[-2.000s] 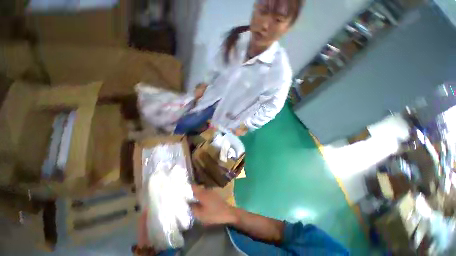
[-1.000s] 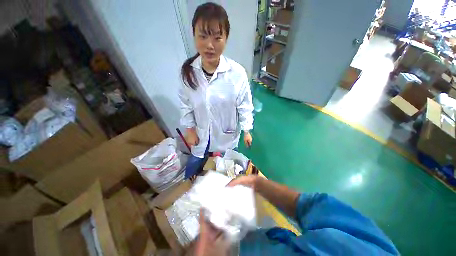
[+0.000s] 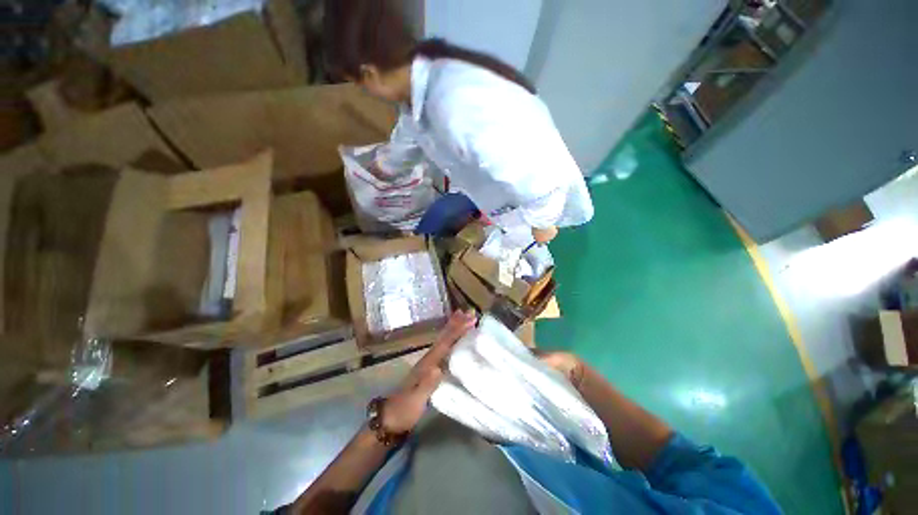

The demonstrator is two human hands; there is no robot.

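Bagged white goods (image 3: 513, 387), long soft packs in shiny clear plastic, lie between my hands close to my body. My left hand (image 3: 428, 377), with a beaded bracelet on the wrist, holds their left side. My right hand (image 3: 564, 367) is at their right side, its fingers partly hidden by the packs. An open carton of bagged goods (image 3: 401, 294) stands just beyond my left hand, with shiny white packs inside. Beside it, a small open carton (image 3: 481, 280) holds crumpled white and brown pieces.
A person in a white coat (image 3: 493, 131) bends over the cartons, one hand near the white woven sack (image 3: 391, 196). Large cartons (image 3: 181, 256) stand at left, beside a wooden pallet (image 3: 302, 387). The green floor (image 3: 654, 292) has a yellow edge line (image 3: 780, 292) at right.
The person has bent down towards the sack and cartons. The white packs have moved nearer my body and are spread lengthwise. My view has turned, bringing the pallet into sight.
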